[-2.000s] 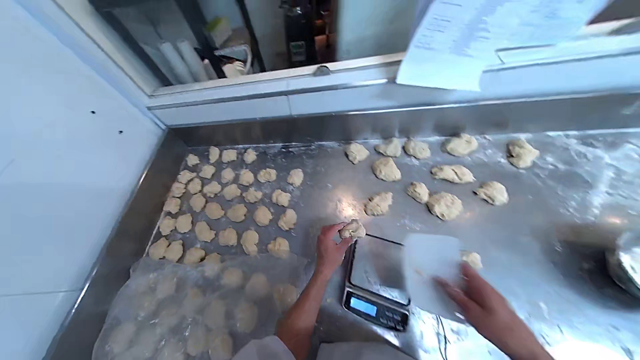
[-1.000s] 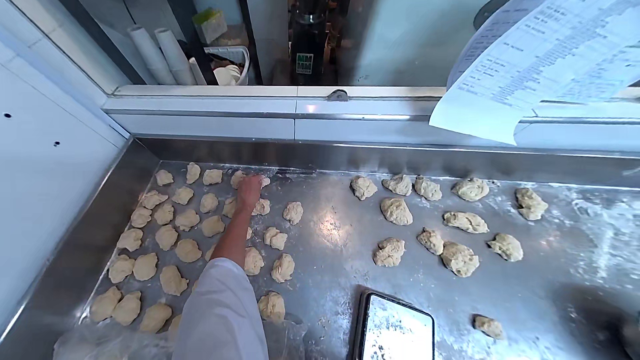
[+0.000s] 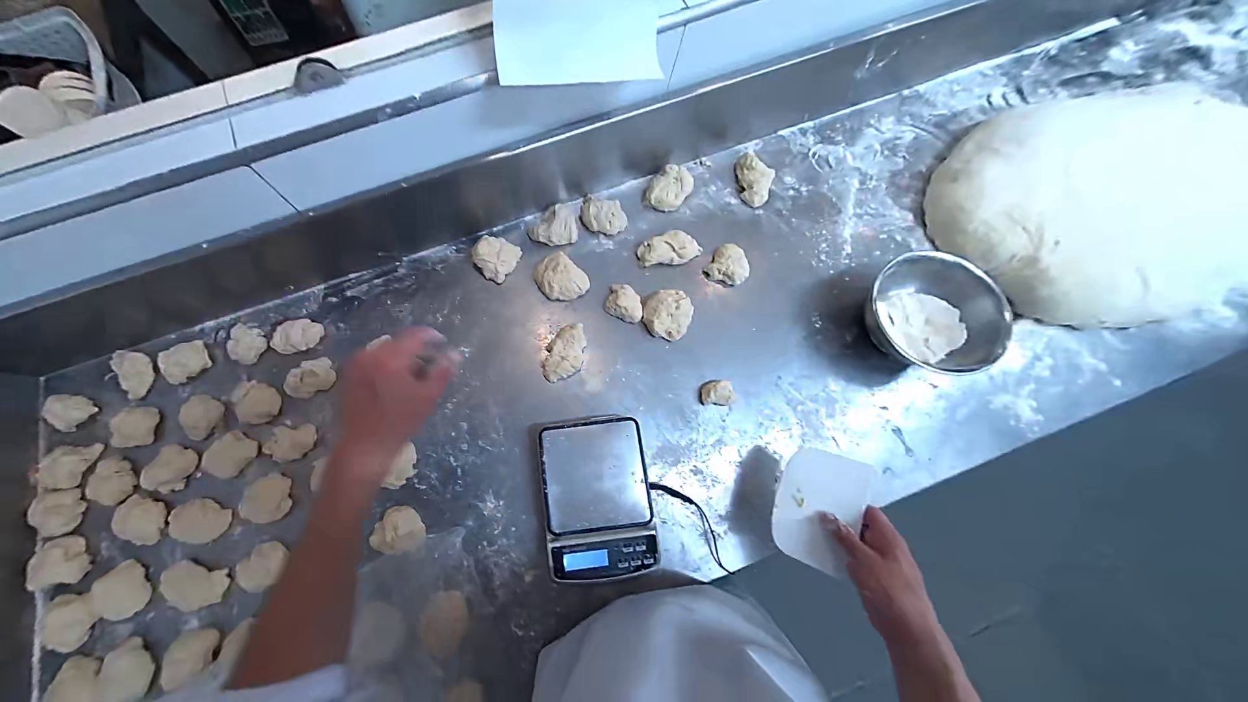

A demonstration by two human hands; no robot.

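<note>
My left hand (image 3: 395, 385) is over the right side of the rows of dough pieces (image 3: 200, 522); it is blurred, its fingers seem loosely curled and I cannot tell if it holds anything. A dough piece (image 3: 378, 343) shows partly behind it. My right hand (image 3: 873, 556) grips a white plastic dough scraper (image 3: 822, 502) near the steel table's front edge. Between the hands stands a digital kitchen scale (image 3: 597, 478), its plate bare and display lit. Beyond it lie several loose dough pieces (image 3: 668, 314), with a small one (image 3: 717, 392) to the scale's right.
A metal bowl of flour (image 3: 941, 312) stands beside a large dough mass (image 3: 1092, 205) at the right. The scale's cable (image 3: 697, 512) runs toward the front edge. Clear plastic film (image 3: 409, 614) covers dough at the lower left. Paper (image 3: 577, 39) hangs above the steel back edge.
My left hand, at the far row of dough pieces a second ago, is now at their right side. The view has swung right, bringing the bowl, the large dough and my right hand into sight.
</note>
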